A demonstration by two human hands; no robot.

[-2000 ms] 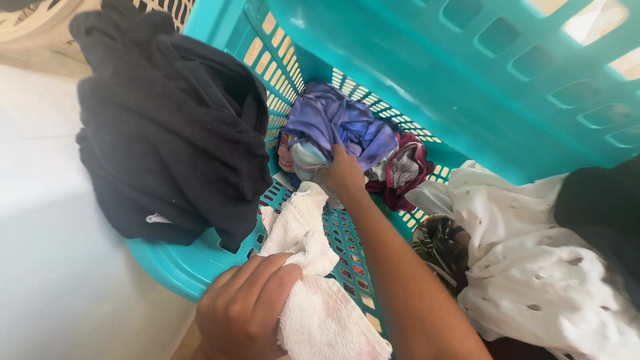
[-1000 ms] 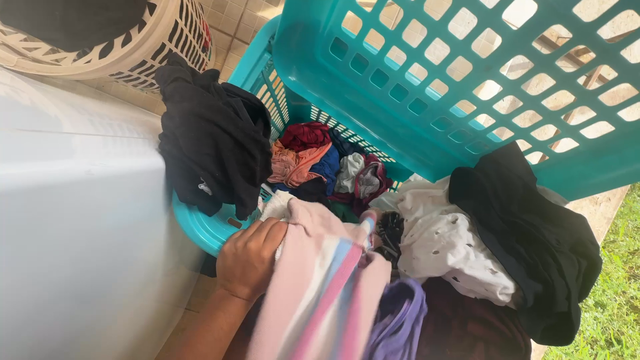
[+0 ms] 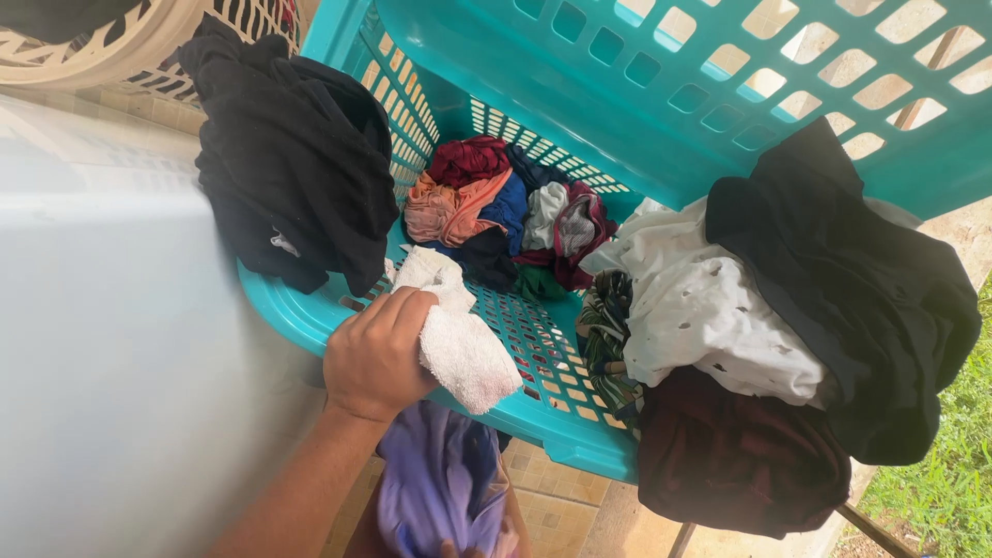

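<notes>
My left hand (image 3: 380, 353) grips a white terry cloth (image 3: 469, 360) at the near rim of a teal plastic laundry basket (image 3: 298, 310). Below that rim, my right hand (image 3: 473, 549), cut off by the bottom edge, is at a purple garment (image 3: 442, 473); its fingers are partly hidden by the fabric. Inside the basket lie crumpled clothes, among them a dark red one (image 3: 469, 160), a peach one (image 3: 457, 209) and a blue one (image 3: 506, 211). Black clothing (image 3: 294, 163) hangs over the left rim. A white garment with holes (image 3: 713, 310) hangs over the right side.
Beside the white garment hang a black cloth (image 3: 845, 287) and a maroon one (image 3: 736, 457). The perforated teal lid (image 3: 674, 93) stands raised. A smooth white surface (image 3: 116, 349) is at left, and a beige woven-pattern basket (image 3: 147, 54) at upper left. Grass (image 3: 914, 473) shows at right.
The purple garment, inside the basket two seconds ago, now hangs outside below the near rim. A pink striped cloth in front of my left hand one second ago no longer shows.
</notes>
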